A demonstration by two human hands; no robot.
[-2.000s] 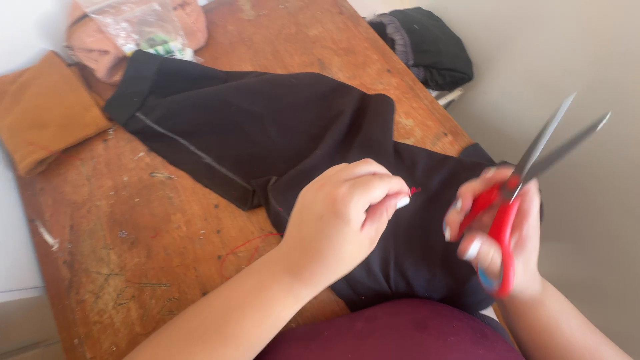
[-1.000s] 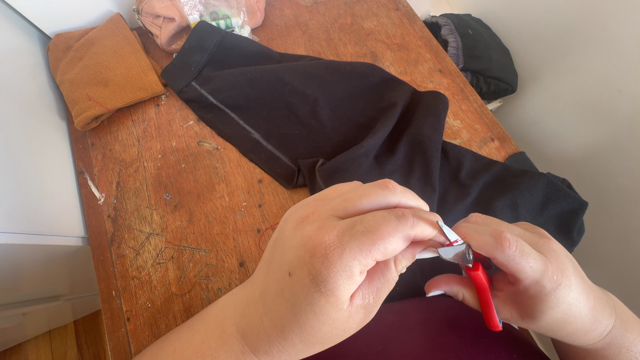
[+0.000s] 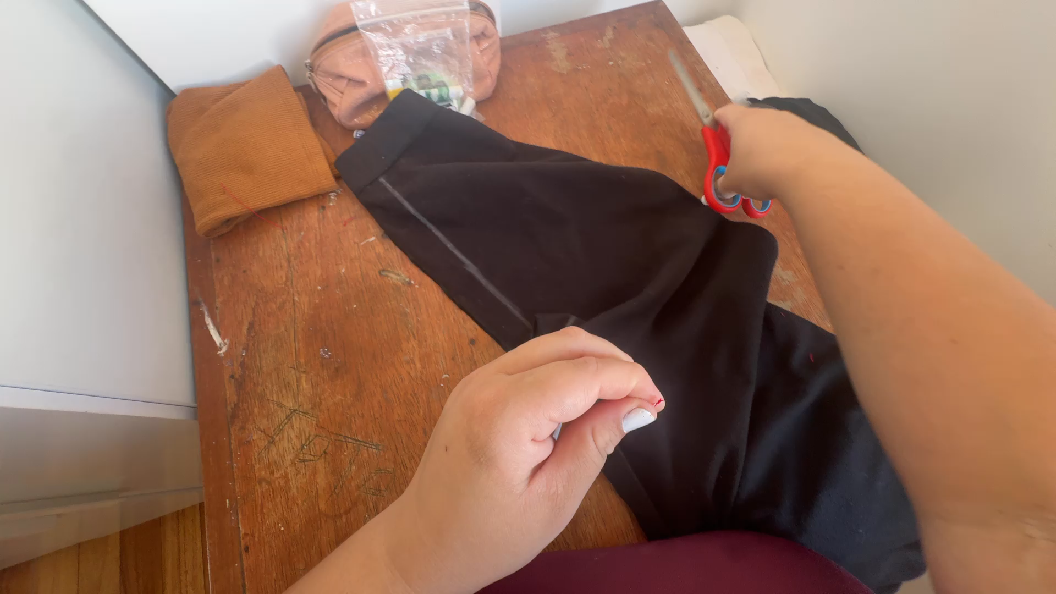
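My left hand is in the lower middle, thumb and forefinger pinched on a short bit of red thread. Beneath it lies a black cloth garment with a waistband and a pale seam line, spread across the wooden table. At the upper right my right hand holds scissors with red and blue handles, the blades pointing up and away, over the table's right side. The blades look nearly closed together. A small red speck shows on the garment's right part.
A folded brown ribbed cloth sits at the table's left corner. Behind the garment are a pinkish pouch and a clear zip bag with small items. Dark fabric and a white cloth are beyond the wooden table's right edge.
My right hand has moved from beside my left hand to the upper right, carrying the scissors. The blades, at the left fingertips a second ago, are now away from them. My left hand stays pinched.
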